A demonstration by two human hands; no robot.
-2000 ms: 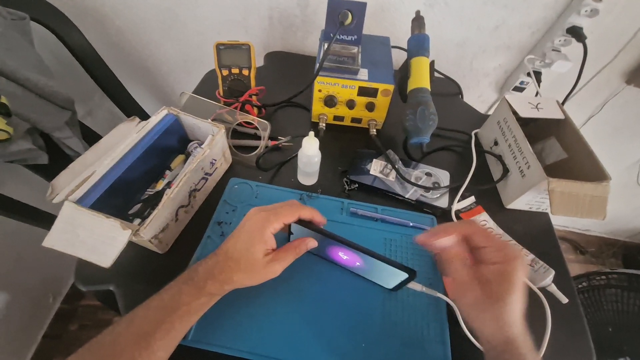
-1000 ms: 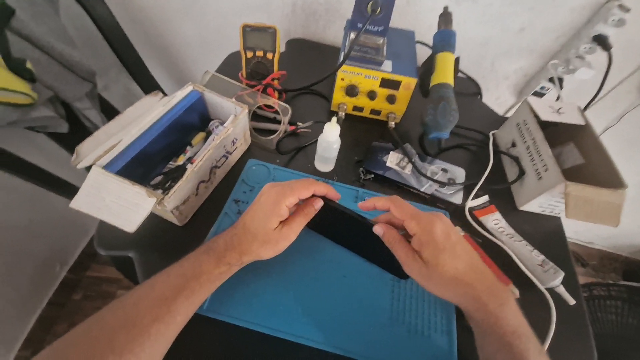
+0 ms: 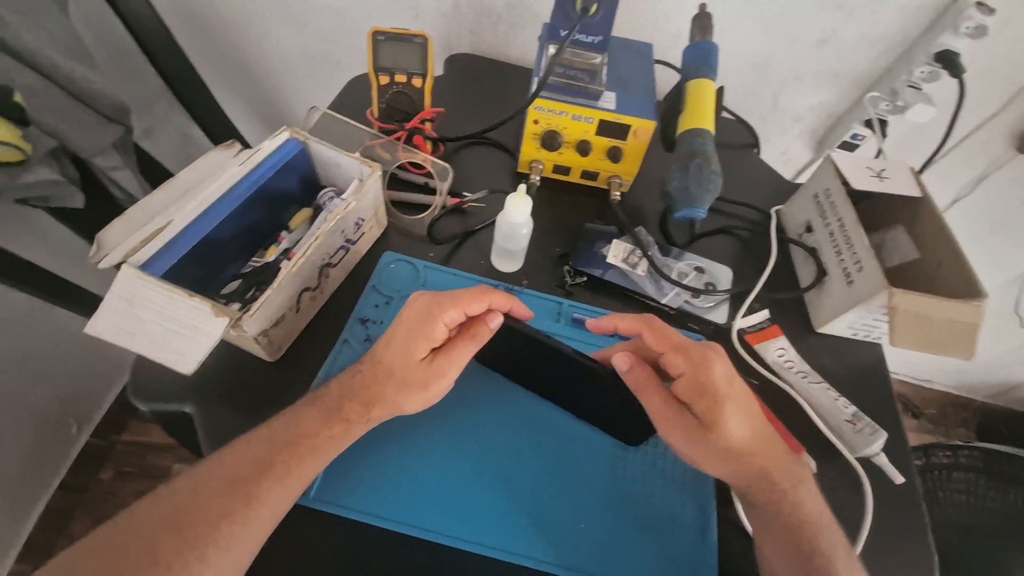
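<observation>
A smartphone (image 3: 564,380) with a dark screen stands tilted on its long edge over the blue silicone repair mat (image 3: 480,480). My left hand (image 3: 436,344) grips its upper left end between thumb and fingers. My right hand (image 3: 680,384) is at the phone's right part, thumb and fingers apart around the upper edge; whether it presses on the phone cannot be told. Part of a blue tool (image 3: 582,320) lies in the mat's upper tray, behind the phone. Beyond the mat stands a translucent plastic dropper bottle (image 3: 512,232).
An open cardboard box of tools (image 3: 320,280) is at left. A yellow multimeter (image 3: 400,76), a soldering station (image 3: 588,140) and a hot-air gun (image 3: 696,136) stand behind. At right are a glue tube (image 3: 816,384), a white cable (image 3: 756,296) and an open carton (image 3: 840,248).
Two seconds ago the phone's screen was lit and a white cable ran to its right end; now the screen is dark. My right hand has moved in to the phone. The view has shifted.
</observation>
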